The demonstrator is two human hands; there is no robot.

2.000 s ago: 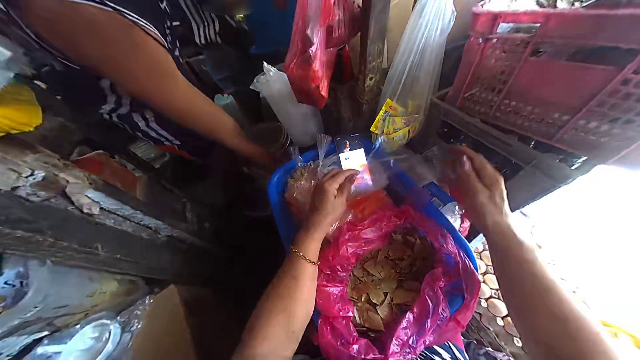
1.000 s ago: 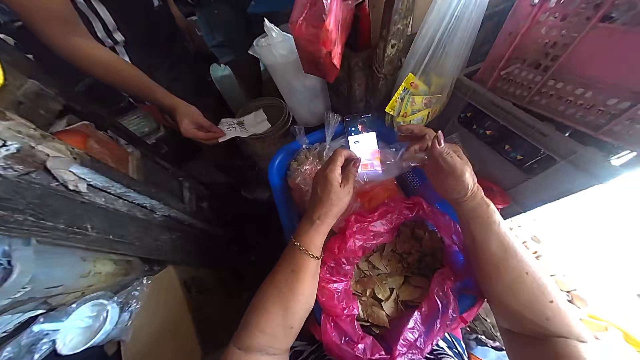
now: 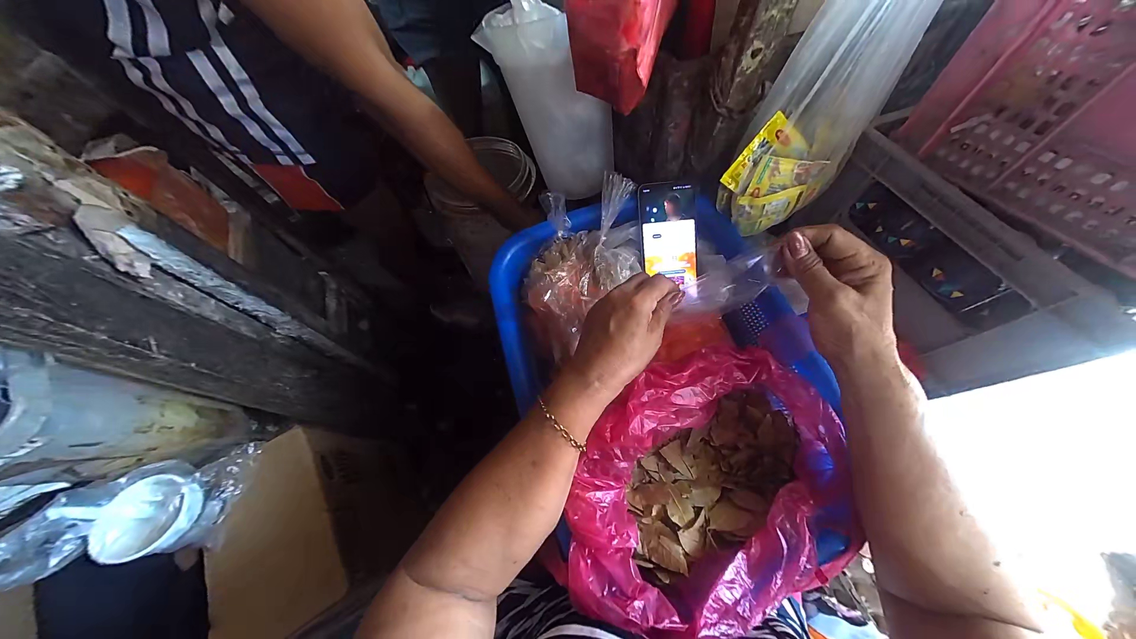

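Between my two hands a small clear plastic bag (image 3: 732, 277) is stretched sideways. My left hand (image 3: 628, 321) pinches its left end, over the lower part of a lit smartphone (image 3: 670, 240). With thumb and fingers my right hand (image 3: 836, 282) grips the other end. Below them an open pink plastic bag (image 3: 612, 524) full of dried brown leaves (image 3: 697, 497) sits in a blue plastic basket (image 3: 508, 302). Tied clear bags (image 3: 568, 284) with contents I cannot make out lie at the basket's back left.
Another person's arm (image 3: 417, 120) reaches down behind the basket, near a round bucket (image 3: 479, 182). A translucent pitcher (image 3: 555, 106), a red bag (image 3: 617, 44) and a clear bag with yellow packets (image 3: 777, 177) are behind. Wooden beams (image 3: 177, 311) run left; pink crate (image 3: 1029, 115) at right.
The other person's hand, which held a whitish paper out to the left of the basket a second ago, now reaches down behind the basket's edge. My hands still stretch the clear bag.
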